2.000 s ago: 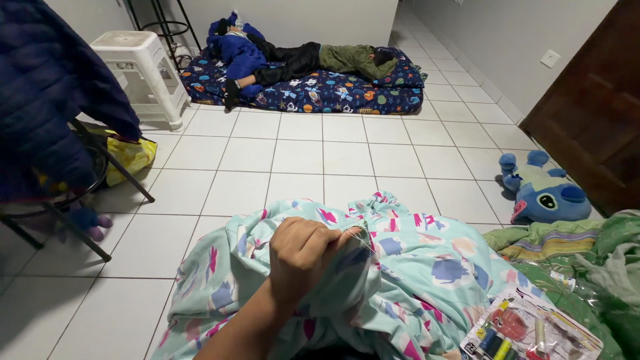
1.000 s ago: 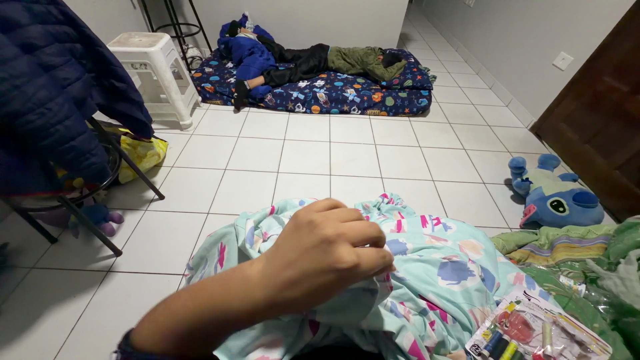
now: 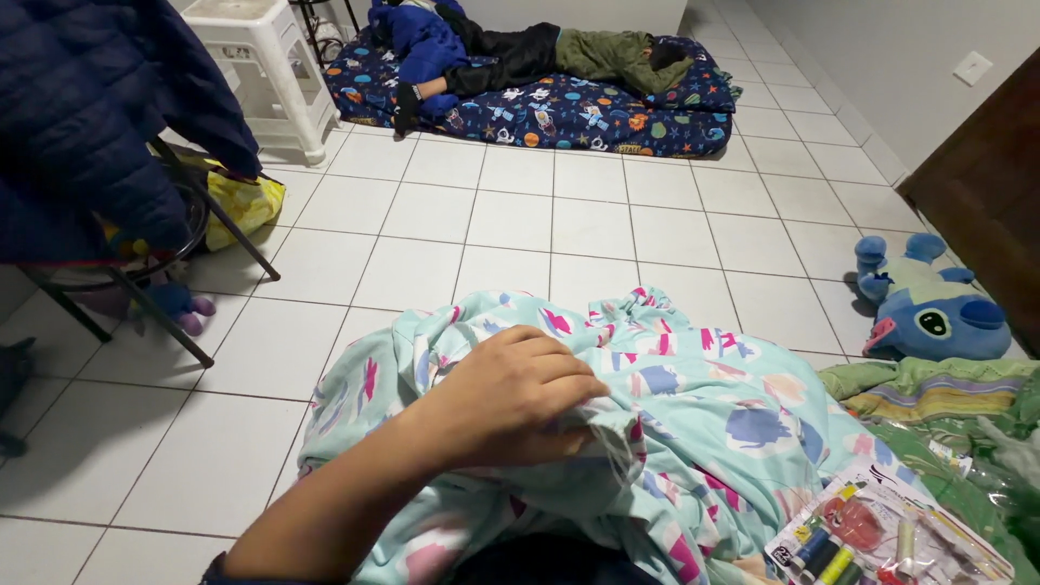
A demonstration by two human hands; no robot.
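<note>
My left hand point(image 3: 532, 398) reaches in from the lower left, back up, with its fingers bent and pinching the frayed edge of a light aqua printed cloth point(image 3: 756, 414). Loose pale threads hang from that edge just right of the fingertips. The cloth lies bunched over my lap, with a gathered part at its far side. My right hand does not show. At the lower right, a sewing kit in clear packaging point(image 3: 865, 528), with several thread spools, rests beside the cloth.
Two people lie on a dark blue printed mattress point(image 3: 528, 122) at the back. A white plastic stool point(image 3: 305, 97) and a metal-legged chair with a navy jacket point(image 3: 81, 138) stand left. A blue plush toy point(image 3: 942, 313) and a green blanket point(image 3: 910, 406) lie right.
My left hand was upright in a fist on the cloth, then rose and turned palm down. It is now lower, at the cloth's frayed edge, with the loose threads in view.
</note>
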